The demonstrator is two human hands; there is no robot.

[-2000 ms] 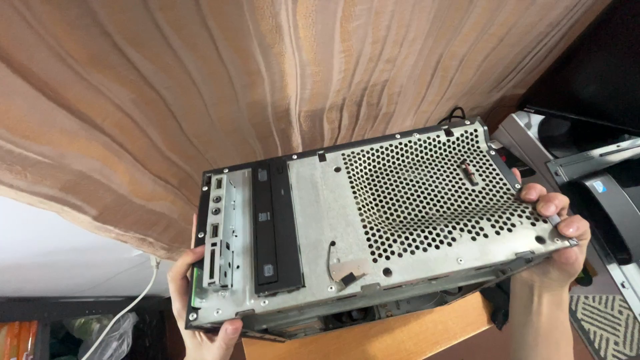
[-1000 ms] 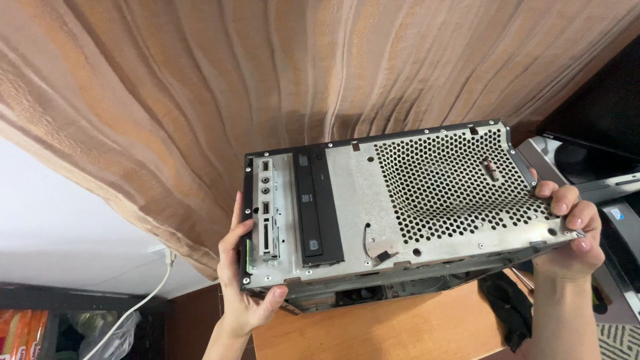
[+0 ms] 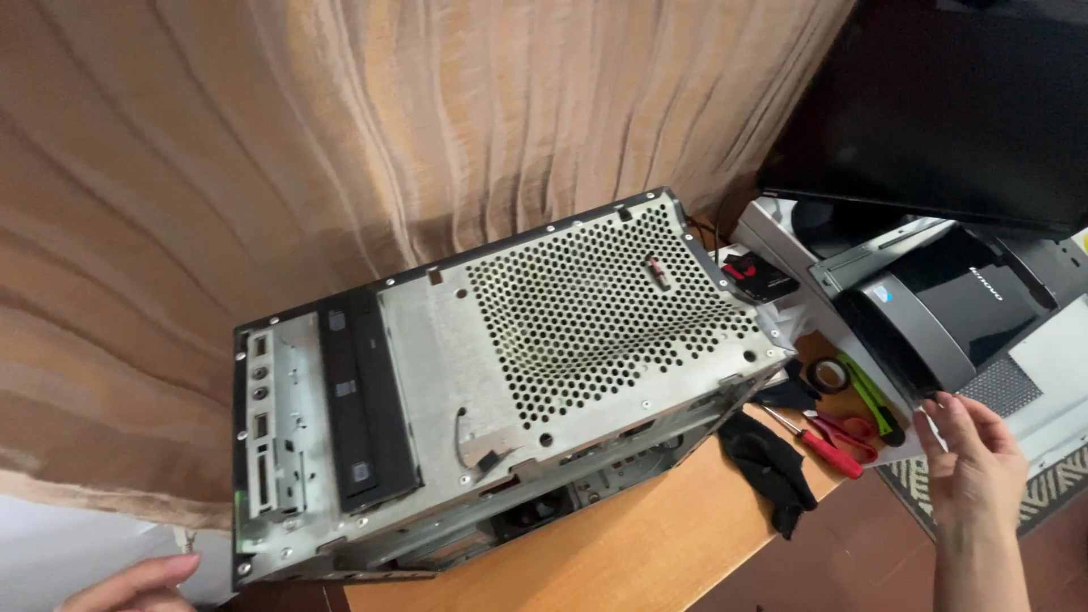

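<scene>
A metal computer case with a perforated front and a black optical drive stands on a wooden table, one side of it open to the parts within. My left hand, partly cut off by the frame's lower edge, is apart from the case's left end and holds nothing that shows. At the right, the fingertips of my right hand are at the lower edge of a black Lenovo front panel; whether they grip it is not clear.
Right of the case lie a red-handled screwdriver, red-handled scissors or pliers, a green cutter, a roll of black tape and a black cloth. A monitor stands behind the panel; a curtain hangs behind the case.
Both hands have let go of the case, which they held at its two ends. The right hand has moved to the black front panel. The view has shifted to the right.
</scene>
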